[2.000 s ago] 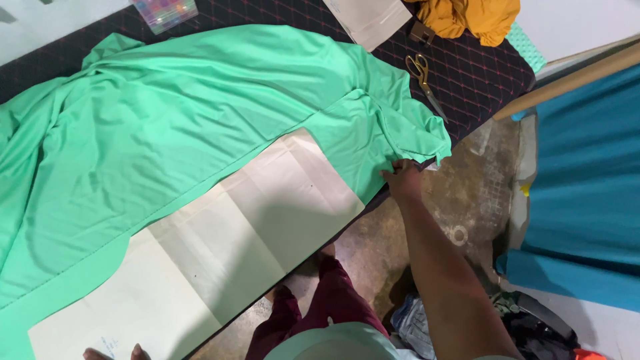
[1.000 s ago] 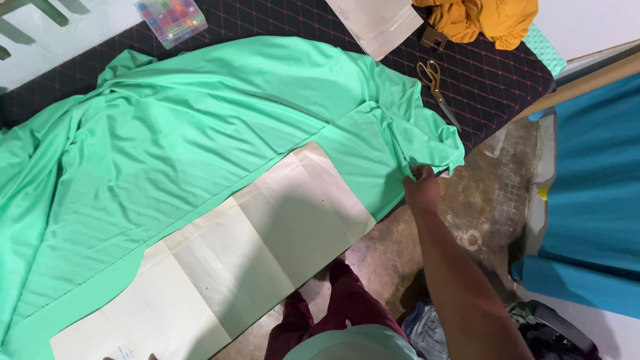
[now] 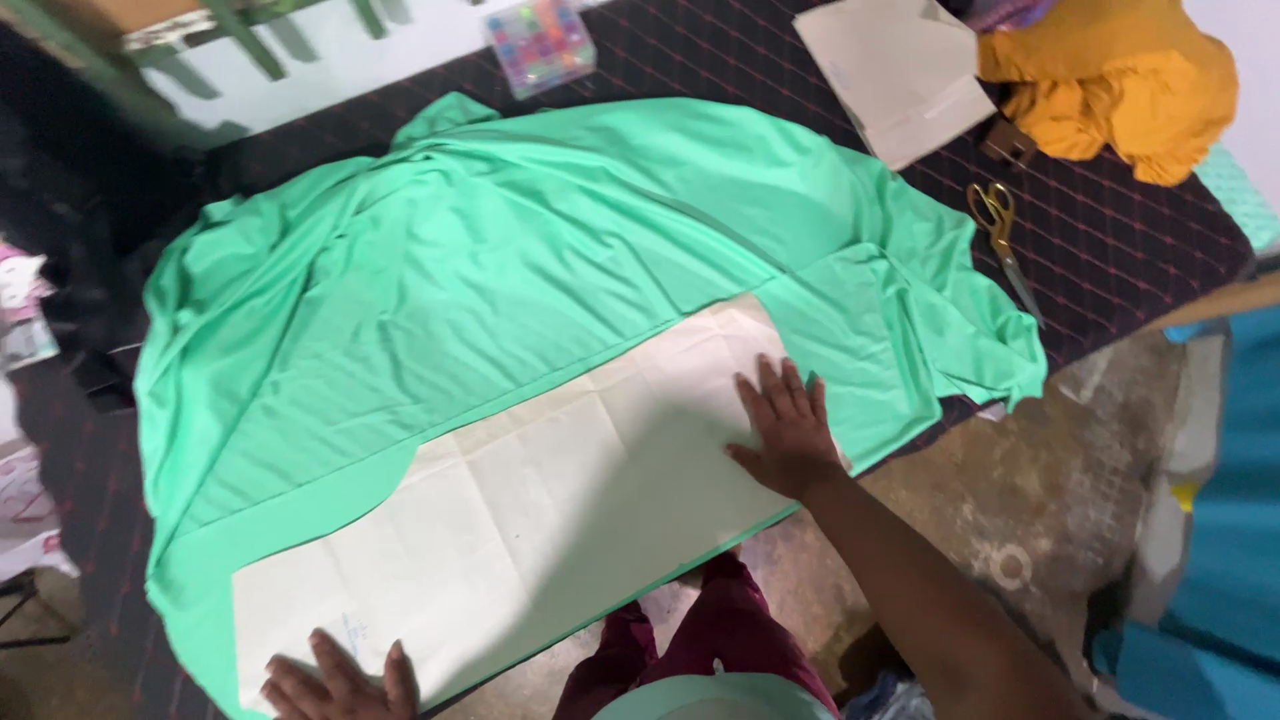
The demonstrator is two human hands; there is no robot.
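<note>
A large mint-green fabric (image 3: 520,240) lies spread with folds across the table. On its near part rests a cream paper pattern (image 3: 560,480) with creases, a curved cut in its far edge and some handwriting at the left end. My left hand (image 3: 345,680) lies flat, fingers apart, on the pattern's near left end; part of it is cut off by the frame. My right hand (image 3: 785,430) presses with spread fingers on the pattern's right end. Neither hand grasps anything. Gold-handled fabric scissors (image 3: 1000,235) lie to the right of the fabric.
The table has a dark quilted cover (image 3: 1120,240). Toward its far side are a clear plastic box of colourful items (image 3: 540,45), folded paper (image 3: 890,80) and mustard fabric (image 3: 1130,80). Teal cloth (image 3: 1220,480) hangs at the right. My legs stand at the near edge.
My right hand has left the fabric's edge at the right and now lies on the pattern's right end. My left hand is further into view. The view has shifted left.
</note>
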